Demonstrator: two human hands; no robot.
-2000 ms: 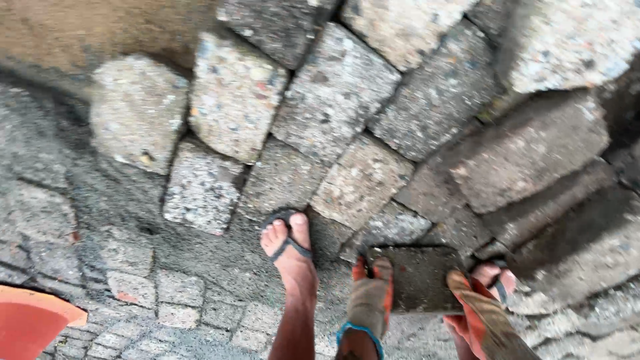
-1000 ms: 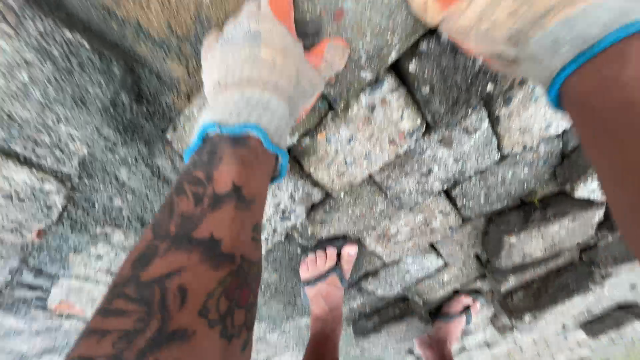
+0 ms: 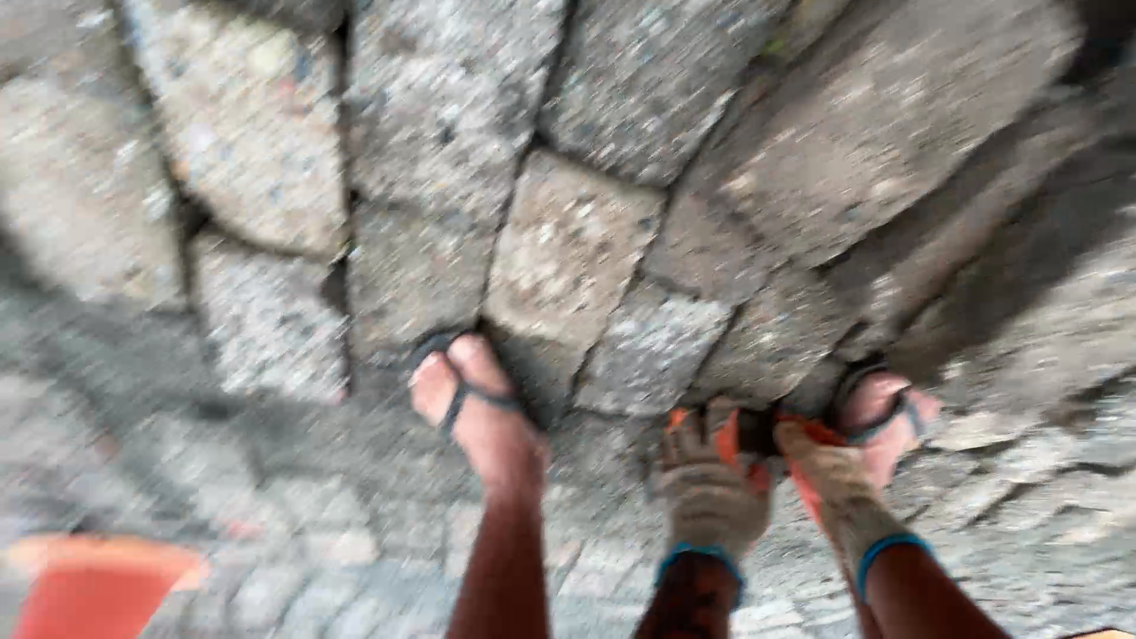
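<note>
Both hands wear pale knit work gloves with orange grip areas and blue cuffs. My left hand (image 3: 714, 479) is low in the view, between the two sandalled feet, with its fingers bent forward. My right hand (image 3: 825, 470) is just right of it, beside the right foot. Between the fingers of both hands is a small dark block (image 3: 757, 432), apparently stone, gripped from its two sides; blur and the gloves hide most of it. Directly ahead of the hands lie a light grey paving stone (image 3: 657, 346) and a browner paving stone (image 3: 772, 333).
Large rough paving stones (image 3: 444, 106) with dark joints fill the upper view. The left foot (image 3: 484, 408) and right foot (image 3: 883, 417) stand near their lower edge. A blurred orange object (image 3: 102, 586) is at lower left. Raised, uneven stones (image 3: 905, 133) lie at right.
Both hands were apart and high in the view one second ago; now they are close together, low by the feet, around a dark block. The view has shifted.
</note>
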